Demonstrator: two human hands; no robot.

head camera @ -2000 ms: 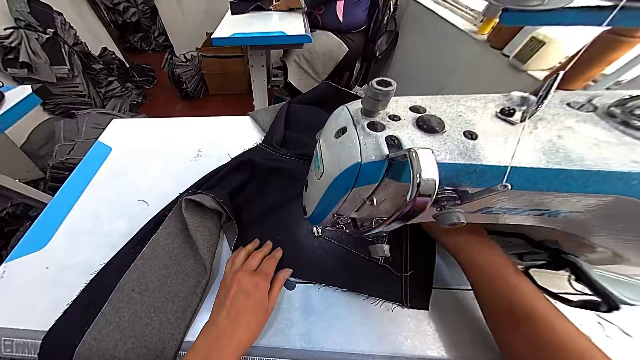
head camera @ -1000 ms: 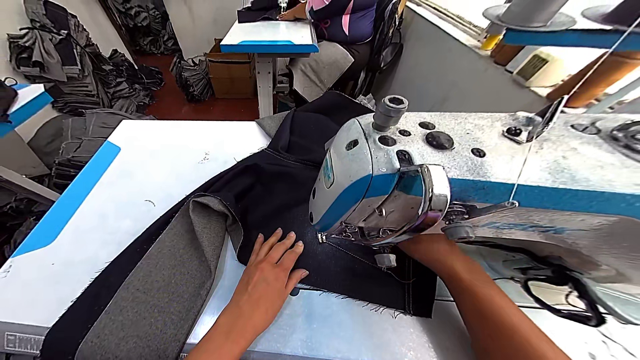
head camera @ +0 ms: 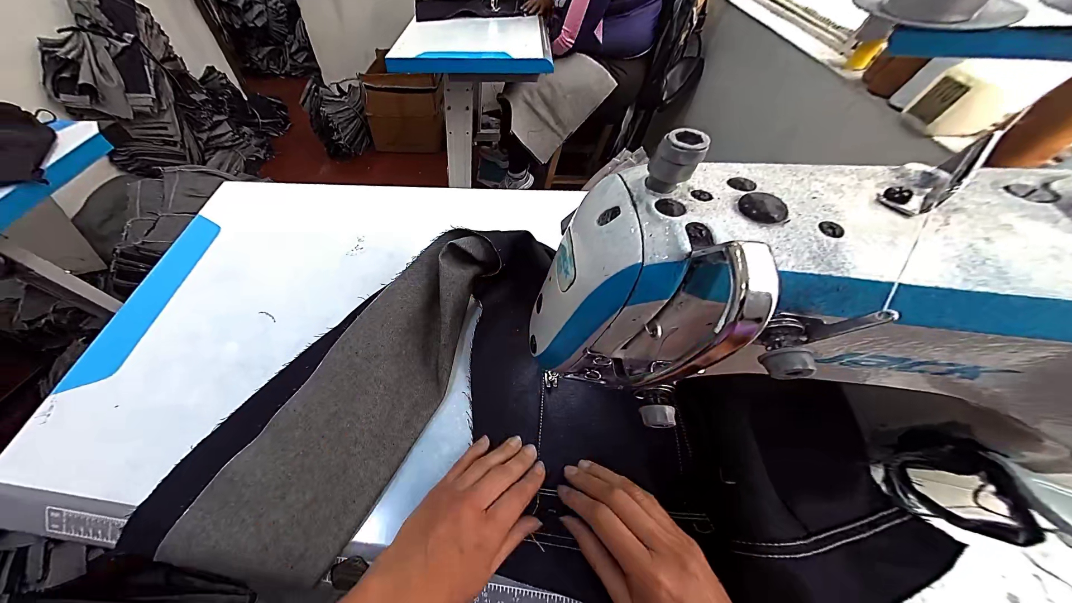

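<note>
Dark denim fabric [head camera: 599, 444] with light stitching lies under the head of a Jack sewing machine [head camera: 670, 276]. Flat on the denim, just in front of the presser foot [head camera: 550, 379], rests my left hand [head camera: 473, 511], its fingers close together near the stitch line. My right hand [head camera: 632, 528] lies beside it, also palm down on the cloth, with a small gap between the two. A long denim piece with its grey underside [head camera: 343, 410] folded up extends left over the white table [head camera: 293, 243]. More stitched denim [head camera: 804, 477] passes under the machine arm at the right. The needle tip is hard to see.
At the back, a co-worker [head camera: 620, 42] sits by another white table [head camera: 469, 42] with grey cloth over the lap. A cardboard box [head camera: 404, 113] and piles of dark garments [head camera: 184, 109] stand on the floor at left. A thread stand [head camera: 946, 12] is at upper right.
My right hand has come out from under the machine arm to the front of the cloth. The denim has shifted, and stitched parts now show in front and at right. My left hand is still on the fabric.
</note>
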